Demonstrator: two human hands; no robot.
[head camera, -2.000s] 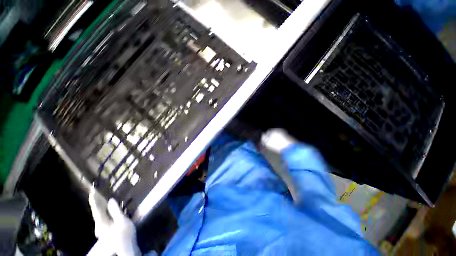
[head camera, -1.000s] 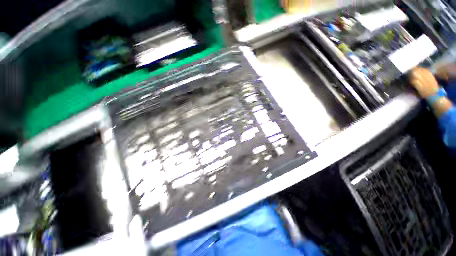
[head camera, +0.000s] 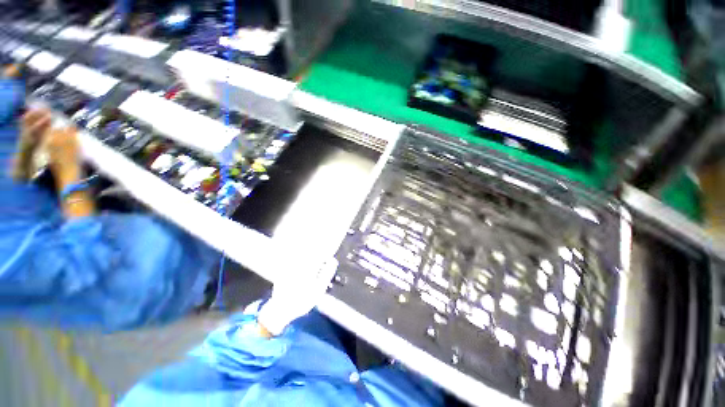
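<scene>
A large black board carrier (head camera: 477, 270) lies on the line, right of centre. Bright patches show across it, blurred; they look like cut-outs with shiny metal below. My left hand (head camera: 298, 294), in a white glove, is at the front rail by the carrier's near left corner. Its fingers blend into the glare, so its grip cannot be told. My right hand is out of the picture.
A person's bare hands (head camera: 60, 151) are at a crowded board (head camera: 175, 163) on the left. A blue cord (head camera: 226, 103) hangs there. Behind the carrier, a green shelf (head camera: 358, 71) holds a component tray (head camera: 453, 79) and silver strips (head camera: 525, 123).
The view has swung left, so the carrier now appears further right and the black tote is out of view. My left hand is back in view at the rail; my right hand, seen two seconds ago, is gone.
</scene>
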